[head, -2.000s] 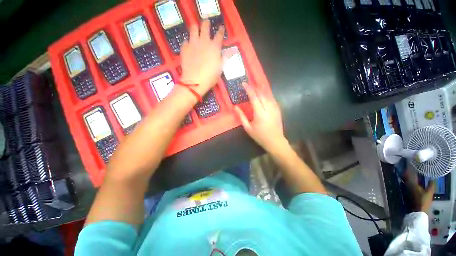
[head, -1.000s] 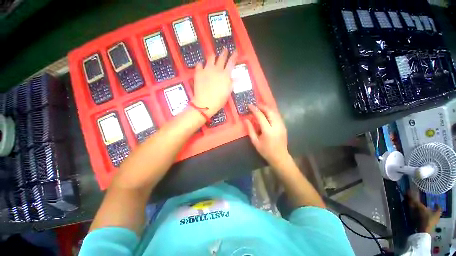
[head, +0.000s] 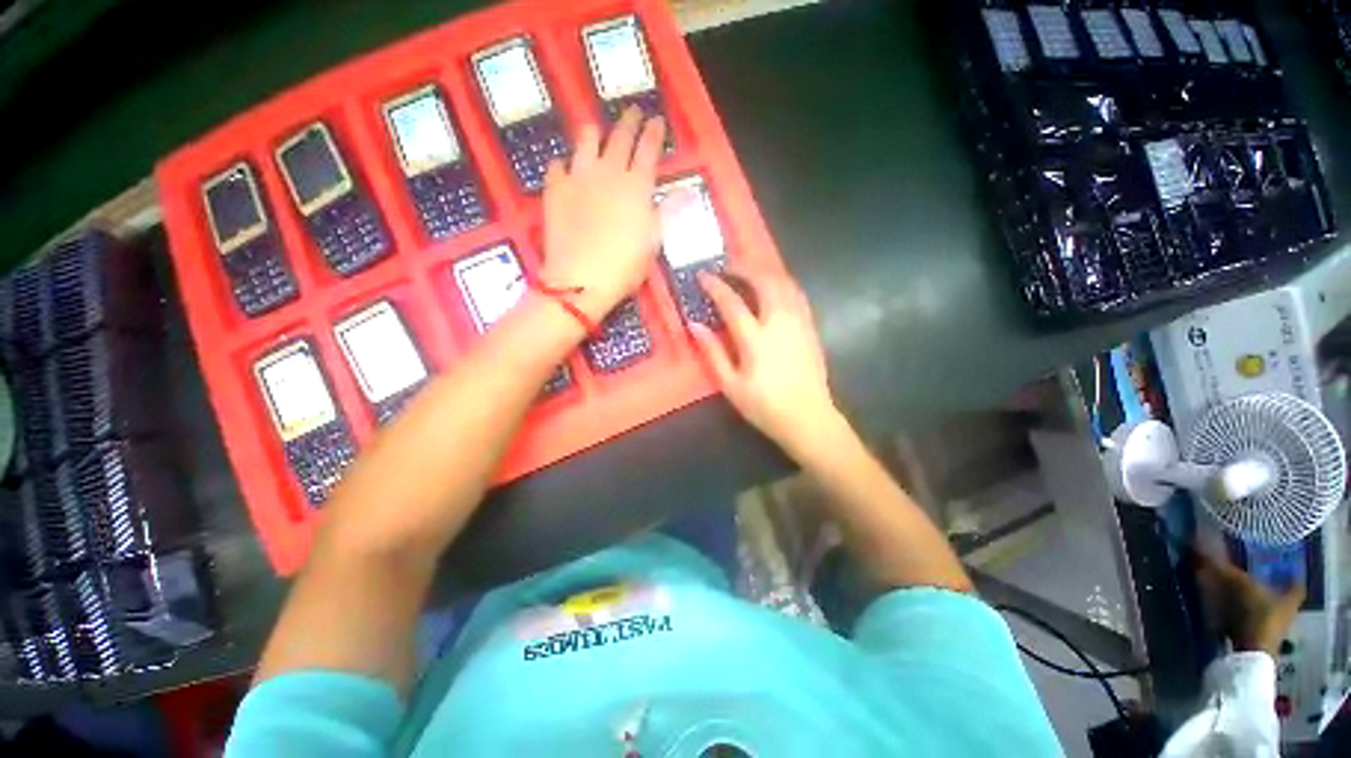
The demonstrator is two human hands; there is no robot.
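Observation:
A red tray [head: 225, 388] holds keypad phones in two rows of recesses, face up. My left hand [head: 600, 210], with a red string at its wrist, reaches over the tray. Its fingertips are at the keys of the top right phone [head: 619, 62], and it hides part of the phones below. My right hand [head: 774, 353] is at the tray's right edge, thumb and fingertips at the keypad of the lower right phone [head: 691, 222]. Neither hand grips a phone. The two upper left phones [head: 234, 208] have dark screens; most others are lit.
Black ribbed trays [head: 89, 474] are stacked at the left. A black plastic-lined tray [head: 1171, 222] with pale rectangles lies at the upper right. A white fan [head: 1267, 467] stands at the right by test equipment [head: 1242, 344]. Another person's hand [head: 1245, 604] is at the lower right.
The two upper left screens have gone from lit to dark. The view has shifted slightly. Both hands have stayed over the same phones, with small finger movements.

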